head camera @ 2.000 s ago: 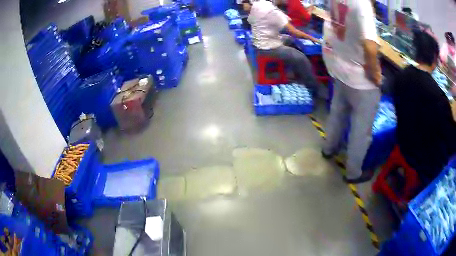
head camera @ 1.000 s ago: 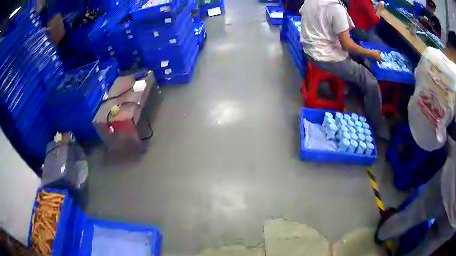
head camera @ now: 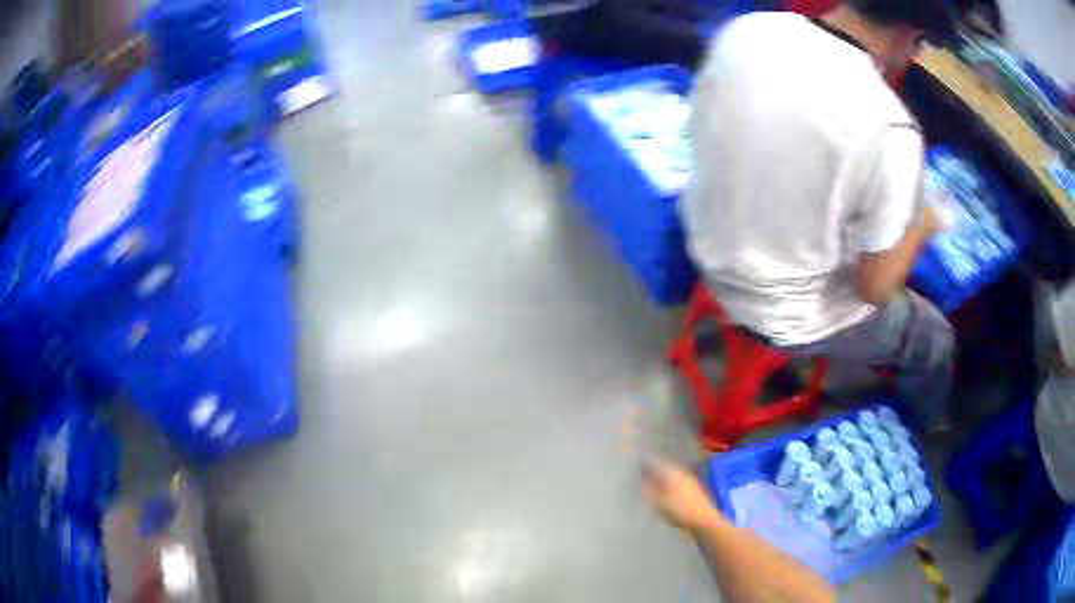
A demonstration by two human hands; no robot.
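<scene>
My right hand [head camera: 678,492] reaches in from the lower right, blurred, at the left edge of a blue crate [head camera: 716,485] on the floor. I cannot tell whether its fingers are open or touch the crate. The crate holds upright pale-blue ridged parts [head camera: 866,477] in rows, with a whitish liner sheet [head camera: 780,524] at its left side. My left hand is not in view.
A person in a white shirt [head camera: 802,177] sits on a red stool [head camera: 743,377] behind the crate, with a hand at another crate [head camera: 978,265] of pale-blue parts. A filled blue crate stack [head camera: 625,224] stands beyond. Tall crate stacks [head camera: 236,342] line the left.
My view has moved forward along the aisle, nearer the seated person and the floor crate. My right hand has come into view beside that crate.
</scene>
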